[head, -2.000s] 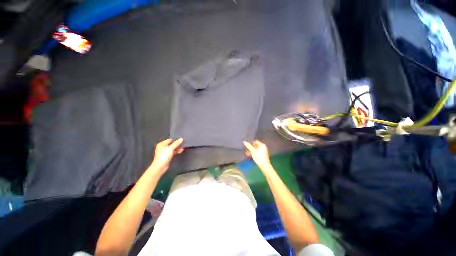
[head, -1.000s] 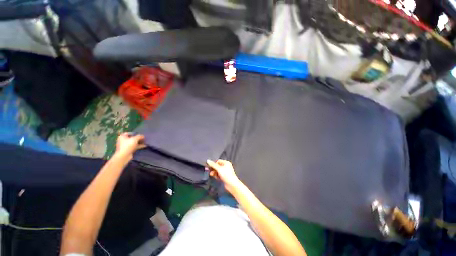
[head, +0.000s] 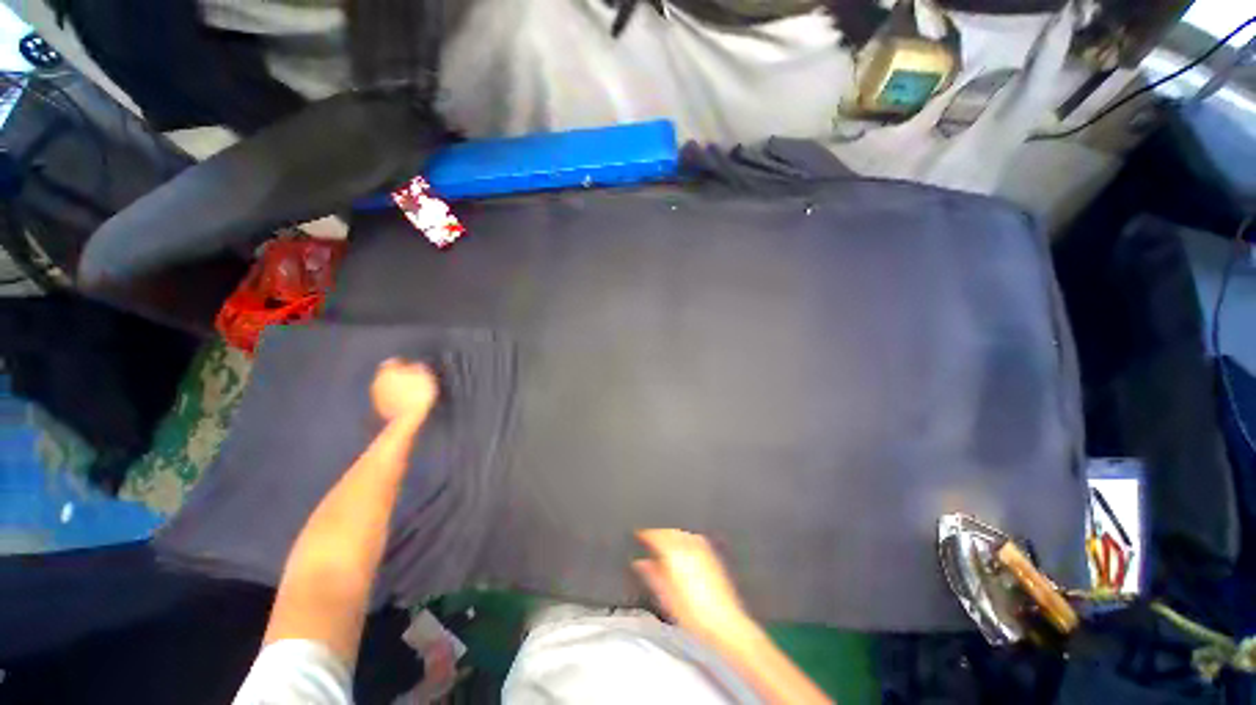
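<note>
The stack of dark grey garment pieces (head: pixel 296 427) lies flat at the left end of the pressing table, with layered, rippled folds on its right side. My left hand (head: pixel 405 393) is over the top of the stack; its fingers are blurred, and whether they are closed cannot be told. My right hand (head: pixel 682 567) is over the table's near edge, slightly blurred, empty with fingers apart. The steam iron (head: pixel 1003 581), silver with an orange-brown handle, rests at the near right corner of the table.
The dark grey padded table (head: pixel 771 400) spans the middle. A blue bar (head: pixel 565 159) and red-and-white packet (head: pixel 430 212) lie at its far left. Crumpled grey cloth (head: pixel 778 159) is at the far edge. A red bag (head: pixel 283 287) is beyond the stack. A white card (head: pixel 1113 530) is beside the iron.
The piece carried from the table's middle to the left now lies on the stack. Both hands have let go of its near edge; my left moved onto the stack, my right moved away rightward.
</note>
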